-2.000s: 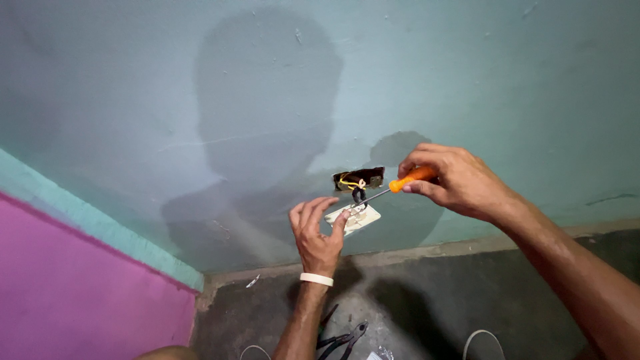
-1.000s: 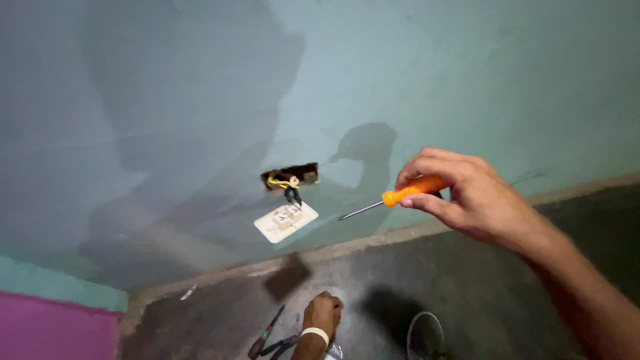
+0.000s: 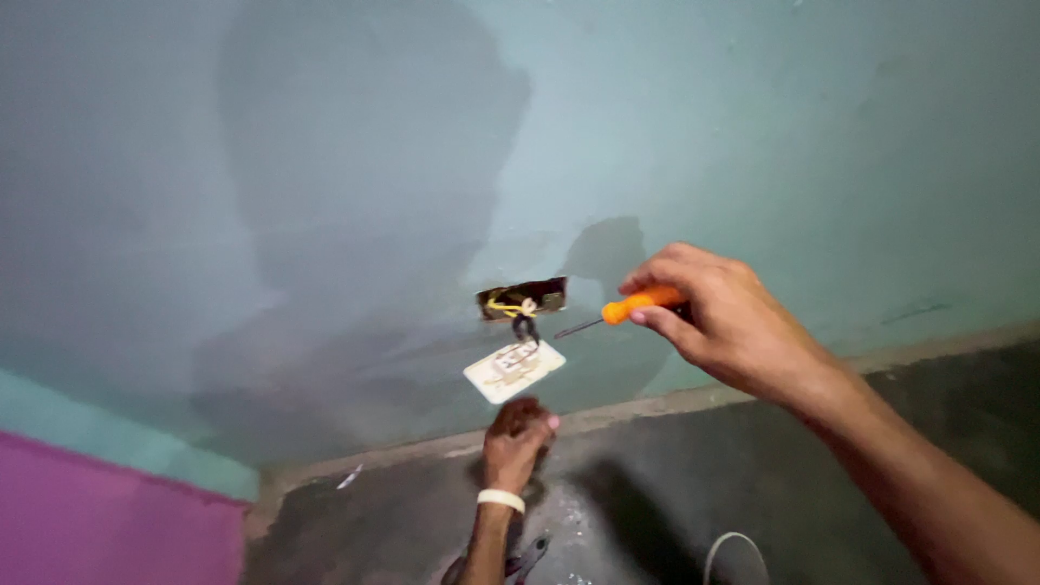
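My right hand [image 3: 707, 317] grips a screwdriver by its orange handle [image 3: 638, 304], the thin metal shaft pointing left toward the outlet plate. The white outlet plate [image 3: 497, 382] hangs tilted with its back side showing, joined by black wires [image 3: 526, 328] to a rectangular wall box opening [image 3: 552, 294]. Yellow wire [image 3: 508, 309] and a pale wire end show in the opening. Just below the plate is my left hand [image 3: 517, 443], blurred, its fingers curled and wearing a white wristband; whether it holds something small cannot be told.
A pair of pliers [image 3: 532, 556] lies on the dark floor [image 3: 406, 512], partly hidden by my left forearm. A small white scrap [image 3: 349, 477] lies near the wall's base. A shoe's edge [image 3: 735, 538] shows at the bottom. At left stands a pink and teal wall [image 3: 122, 504].
My left hand let go of the plate, went down by the tools on the floor, and has risen again to just below the plate. The screwdriver has come away from the plate.
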